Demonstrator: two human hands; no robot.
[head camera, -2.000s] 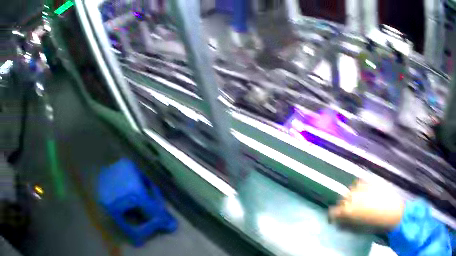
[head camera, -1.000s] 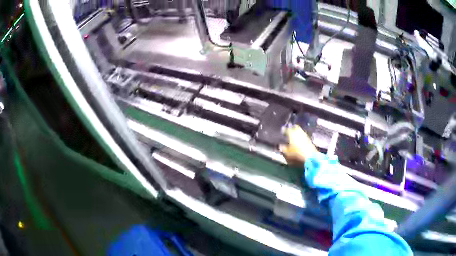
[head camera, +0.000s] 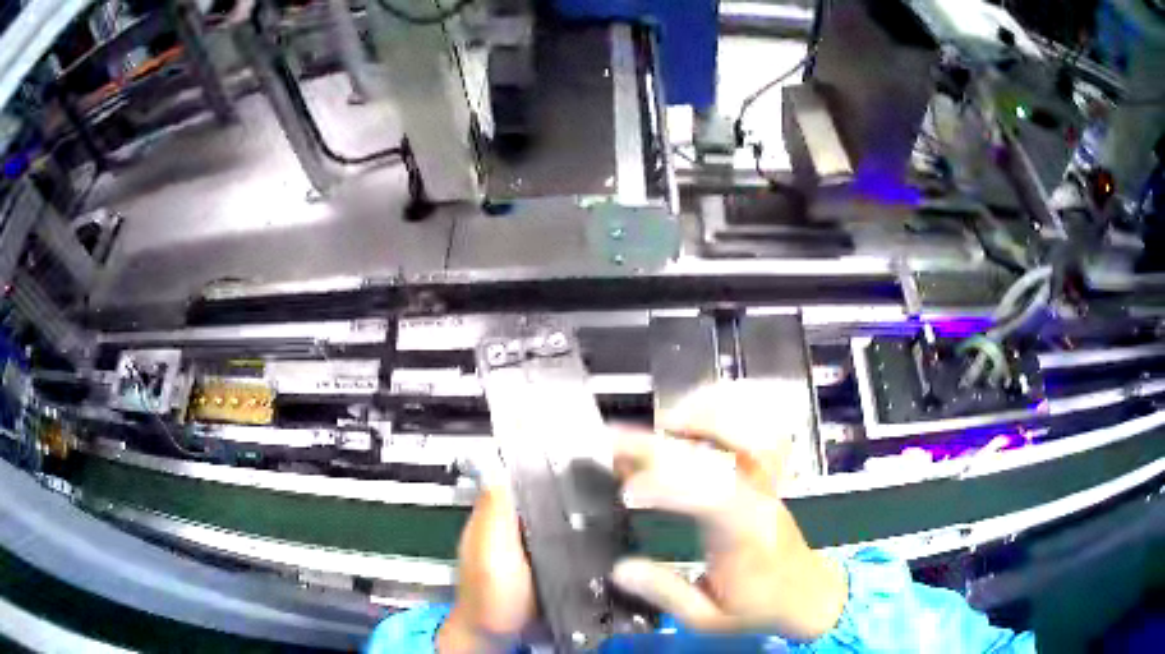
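A long flat bar (head camera: 549, 441), grey and dark with small shiny metal points at both ends, is held tilted above the line in the middle. My left hand (head camera: 496, 562) grips its lower left side; part of this hand is hidden behind the bar. My right hand (head camera: 735, 517) is blurred, with thumb and fingers apart at the bar's right edge. Its fingertips overlap the bar in view; whether they touch it is unclear.
A green belt (head camera: 319, 501) runs across below the hands. Behind are rails with a gold-tan carrier (head camera: 230, 401) at left, a dark plate (head camera: 690, 358) in the middle and a black fixture (head camera: 952, 381) under purple light at right.
The view has swung right and now faces the line. One hand reached over a dark plate on the rails; now both hands show, with the bar held up in the left.
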